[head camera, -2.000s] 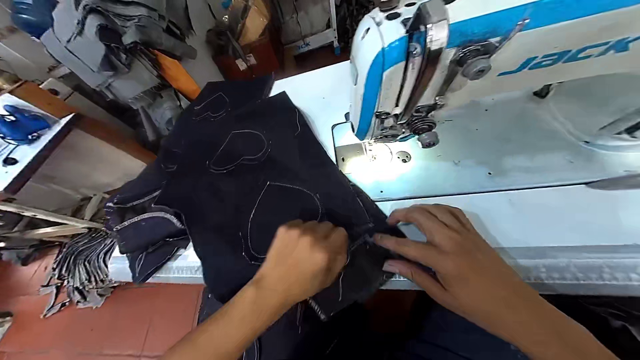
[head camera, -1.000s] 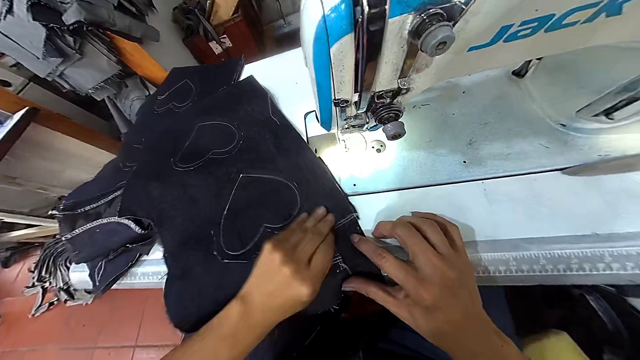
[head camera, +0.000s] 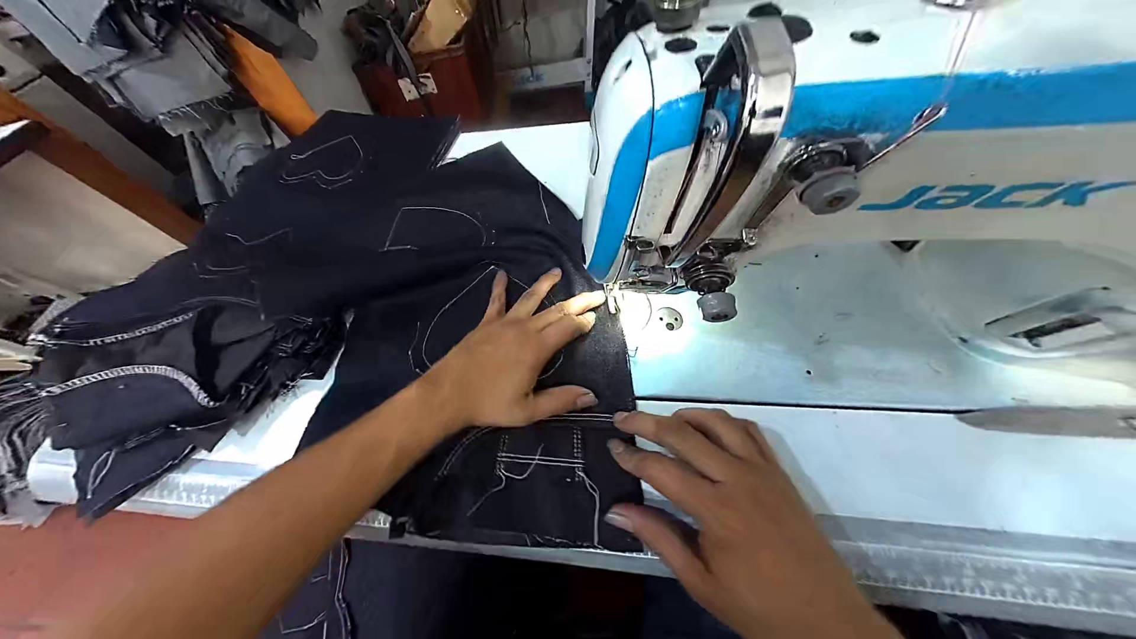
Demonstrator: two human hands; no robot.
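Observation:
Dark denim fabric (head camera: pixel 382 293) with stitched heart outlines lies on the white table, its right edge under the needle area of a Jack sewing machine (head camera: pixel 674 177). My left hand (head camera: pixel 506 355) lies spread on the fabric, fingertips beside the lit presser foot (head camera: pixel 612 297). Near the front, my right hand (head camera: pixel 701 497) touches the right edge of the fabric with its fingertips, beside a double seam line and loose thread ends. Neither hand is closed around anything.
A bundle of dark sewn pieces (head camera: pixel 133 382) hangs over the table's left front edge. Grey fabric scraps (head camera: pixel 169 71) are piled at the upper left by an orange bar (head camera: pixel 266 80). A thin metal blade-like piece (head camera: pixel 1047 422) lies on the table at right. A measuring strip (head camera: pixel 1003 581) runs along the front edge.
The fabric has moved up to the needle area and now lies flatter. My left hand has left its bunched hold near my right hand and spread out farther forward, by the presser foot.

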